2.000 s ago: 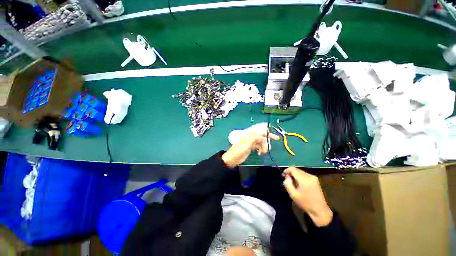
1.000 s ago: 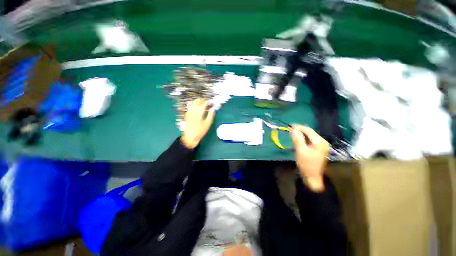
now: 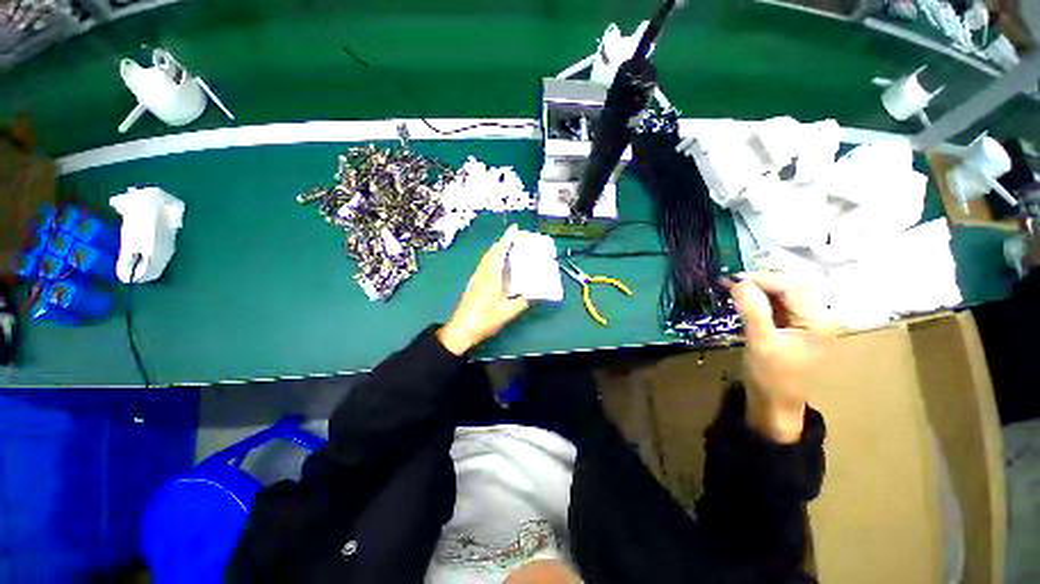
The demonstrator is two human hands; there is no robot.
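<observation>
My left hand holds a white plastic housing above the bench, just left of the yellow-handled pliers, which lie open. My right hand is raised at the lower end of the black cable bundle, with thumb and fingertips close together; I cannot tell whether they pinch a cable end. The electric screwdriver hangs over the grey screw feeder. A housing with cable stands at the left.
Metal-and-brown parts and small white pieces are heaped left of the feeder. White housings are piled at right above a carton. Blue parts lie far left. A blue stool stands below. White two-armed units are on the belt.
The view has shifted right. My left hand has left the metallic pile and picked up the white housing from the bench. My right hand has moved from the pliers to the cable bundle's end.
</observation>
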